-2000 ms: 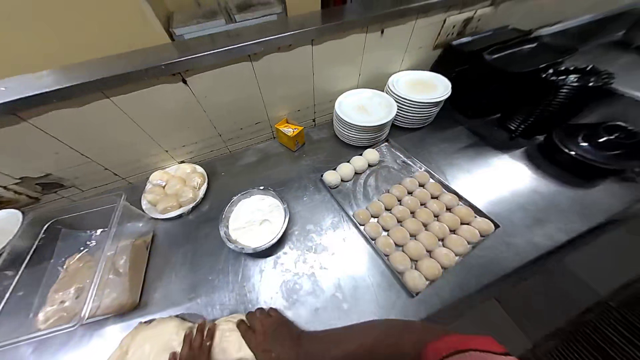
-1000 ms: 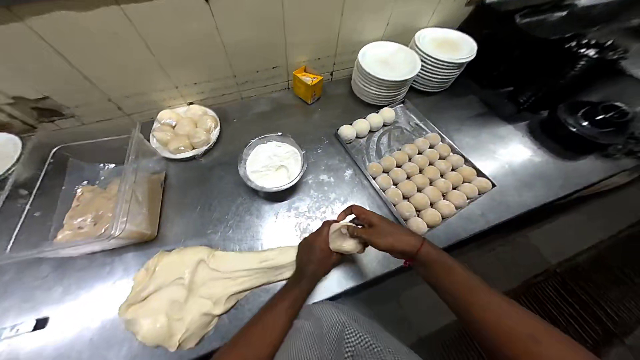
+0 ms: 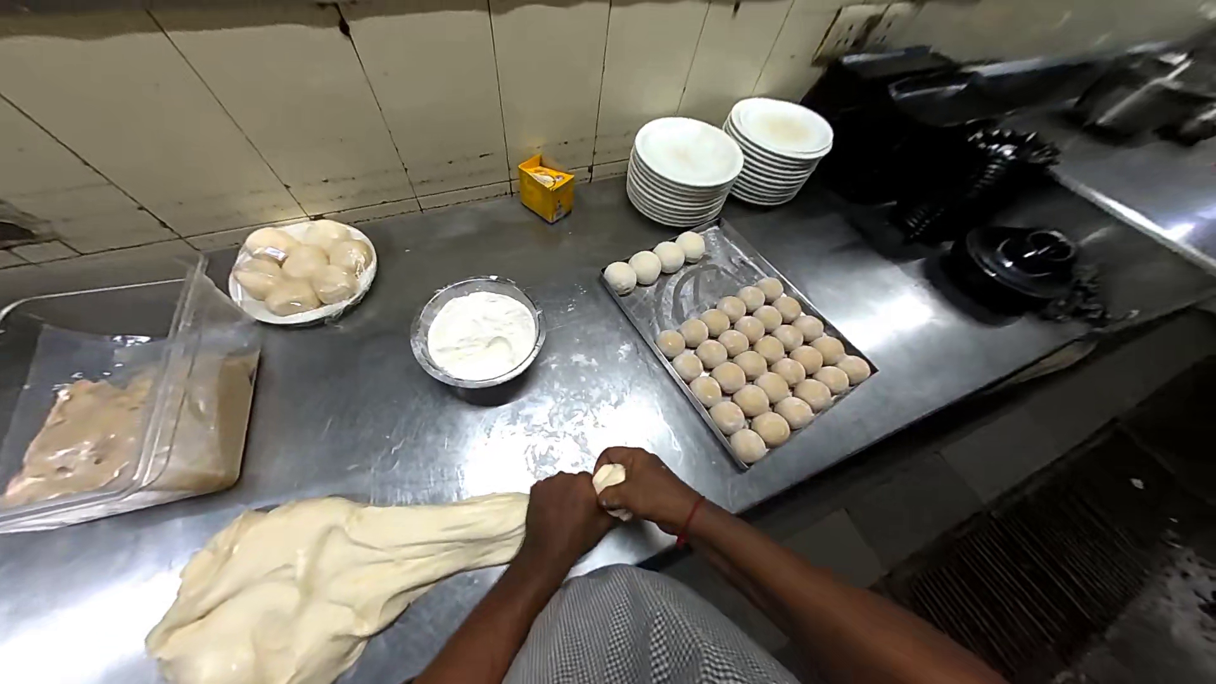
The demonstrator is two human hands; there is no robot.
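Note:
A large mass of pale dough [image 3: 285,579] lies on the steel counter, its narrowed end running into my left hand [image 3: 567,515], which is closed around it. Close against it, my right hand [image 3: 651,489] has its fingers and thumb on a small lump of dough [image 3: 611,483] that bulges out between both hands. Beyond the hands is a bowl of white flour [image 3: 482,335]. To the right, a metal tray [image 3: 698,285] holds rows of tan dough balls [image 3: 750,364] and a short row of whiter dough balls [image 3: 655,262] along its far end.
At the left stand a clear plastic container [image 3: 204,427] with dough inside and a plate of wrapped dough balls [image 3: 304,268]. Near the tiled wall are a yellow box [image 3: 546,190] and two stacks of white plates [image 3: 686,166] [image 3: 779,142]. A black lidded pot [image 3: 1016,266] sits at the right.
Two seconds ago both hands lay on the dough mass at the bottom edge; its end is now stretched out to the right in my left hand. The lump between the hands looks smaller than one second ago.

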